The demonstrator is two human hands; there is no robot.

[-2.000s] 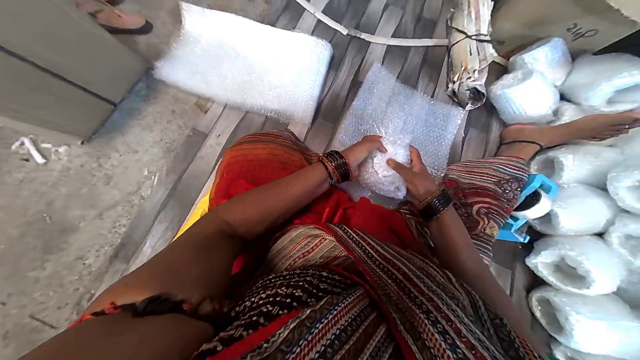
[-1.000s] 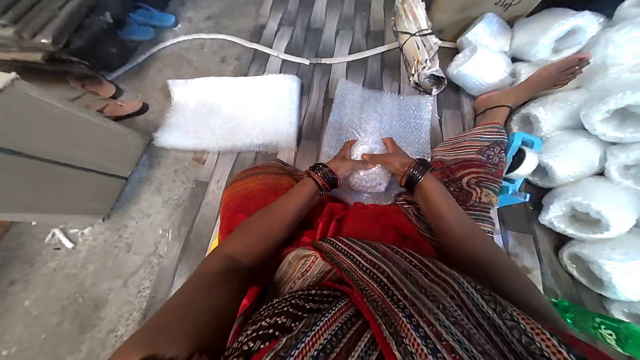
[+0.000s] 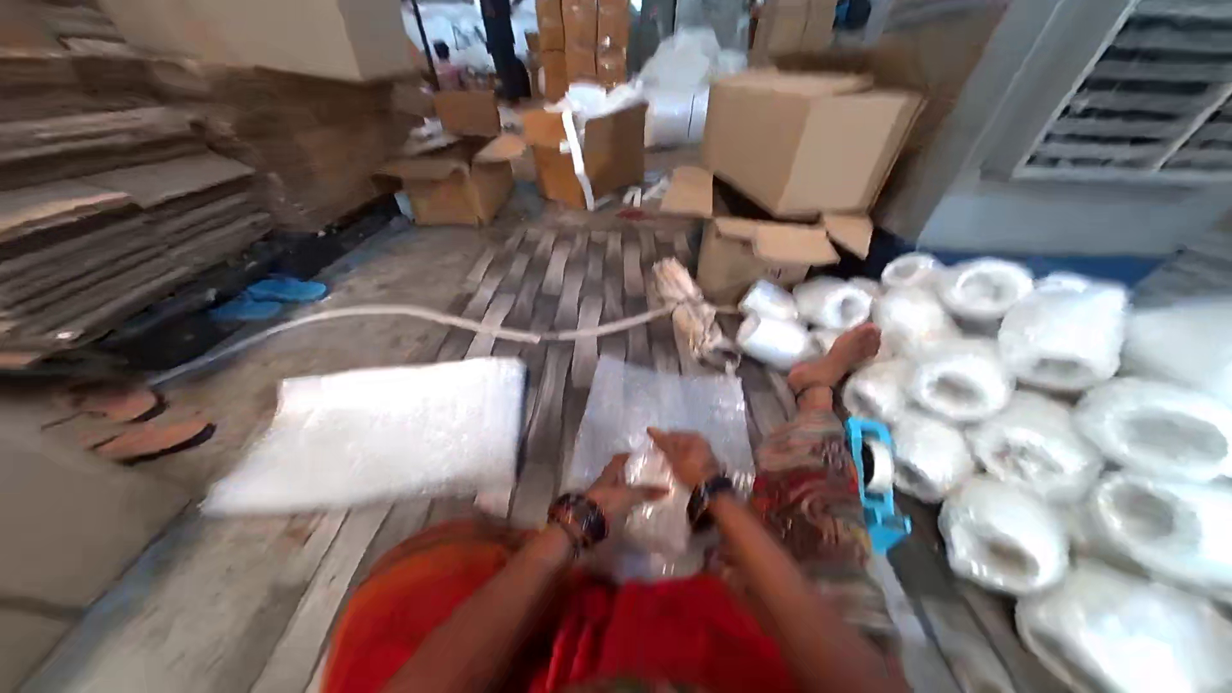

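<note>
My left hand [image 3: 621, 489] and my right hand [image 3: 685, 460] hold a small object wrapped in bubble wrap [image 3: 650, 474] between them, above my lap. What lies inside the wrap is hidden. Beneath and beyond it a sheet of bubble wrap [image 3: 674, 399] is spread on the striped mat [image 3: 549, 404]. A stack of bubble wrap sheets [image 3: 385, 433] lies to the left. Right of my knee stands a blue tape dispenser [image 3: 874, 481] with a roll of tape in it. The view is blurred, so single fingers are hard to make out.
Many bubble-wrapped pieces [image 3: 1001, 544] are heaped on the right, beside my bare foot. A tied paper bundle [image 3: 691, 313] and a pale strip [image 3: 414, 311] lie ahead. Farther off are open cardboard boxes [image 3: 727, 255]; flattened cardboard [image 3: 125, 212] is stacked at the left, near blue slippers [image 3: 286, 289].
The view has tilted up, bringing in the boxes and the room beyond. Both hands stay on the wrapped object over my lap; their fingers have shifted on it.
</note>
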